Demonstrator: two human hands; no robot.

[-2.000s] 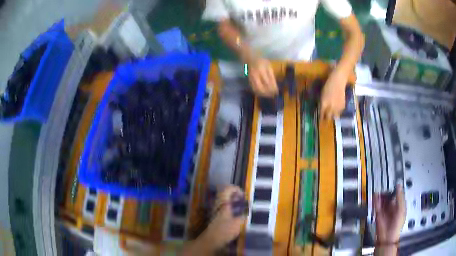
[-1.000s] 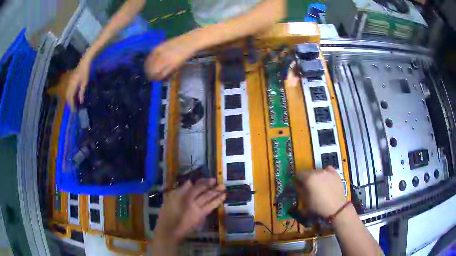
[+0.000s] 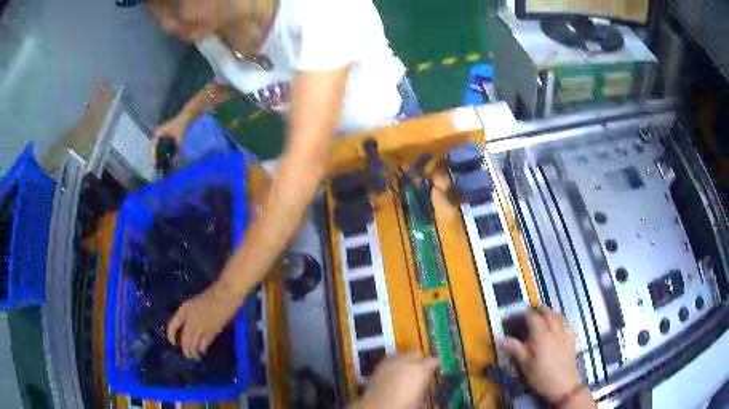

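Note:
An orange fixture tray lies in front of me, with two white socket rows and a green contact strip between them. Black adapters sit at the far end of both rows; several sockets nearer me look flat. My left hand is blurred at the bottom, its fingertips by the green strip; its grip is unclear. My right hand is over the right row, thumb and fingers around a dark block. Whether it grips an adapter or covers a socket is unclear. Dark cords lie between my hands.
A blue basket of black adapters rests over the trays on the left; another person's hand reaches into it. Their other hand holds a dark item beyond it. A grey fixture plate is on the right. Another blue basket is far left.
My left hand has moved from the left socket row towards the green strip. My right hand has moved right, off the strip area. The other person's arm now reaches deeper into the basket.

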